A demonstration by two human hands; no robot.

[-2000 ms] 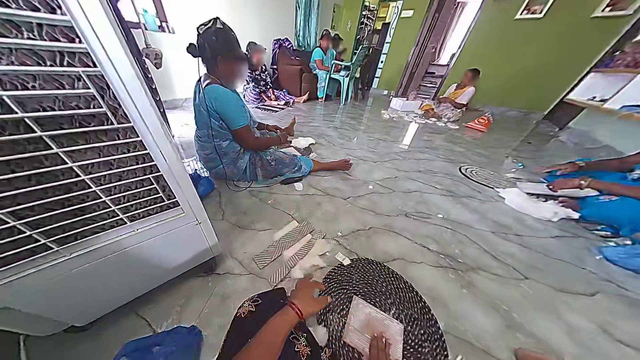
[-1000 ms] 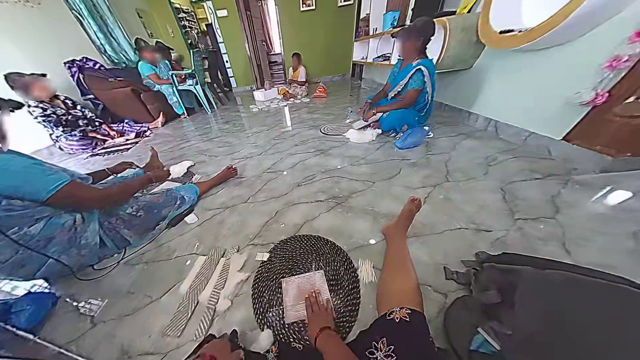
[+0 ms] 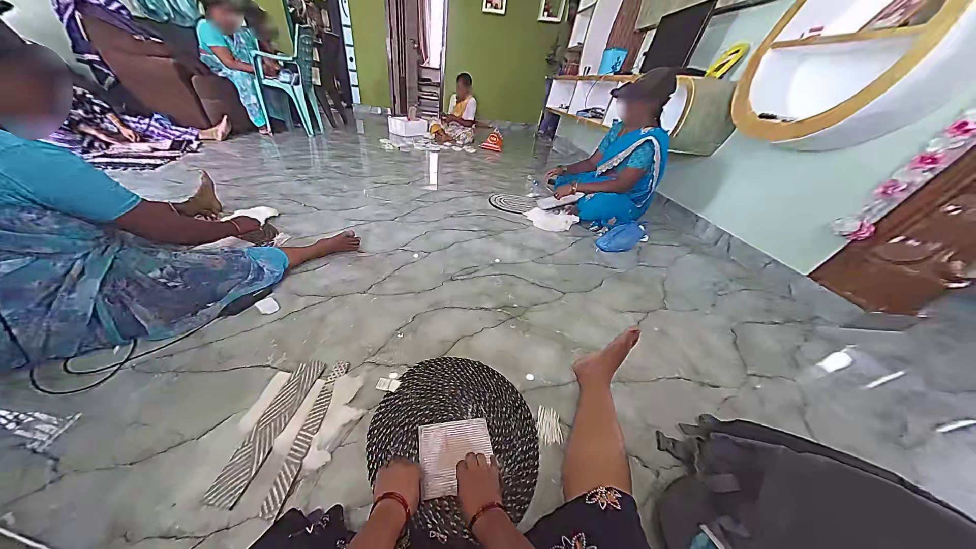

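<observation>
A pale, ribbed rectangular piece (image 3: 450, 442) lies on a round black-and-white woven mat (image 3: 457, 385) on the floor, close to my body. My right hand (image 3: 479, 482) rests on the lower right part of the piece, fingers bent over it. At its lower left edge is my left hand (image 3: 398, 482), on the mat, its fingertips partly hidden; whether it grips anything is unclear. Left of the mat lie striped strips (image 3: 267, 438) with white fluffy material (image 3: 335, 419). A bundle of thin white sticks (image 3: 549, 425) sits just right of the mat.
A person in blue (image 3: 137, 244) sits at the left, legs stretched out, with a black cable (image 3: 99, 375) on the floor nearby. Another seated person (image 3: 618, 175) is beyond, by a blue bag (image 3: 621, 236). A dark bag (image 3: 793, 488) lies at the lower right.
My left hand, out of clear sight one second ago, now shows at the left edge of the ribbed piece. The view has swung right since two seconds ago.
</observation>
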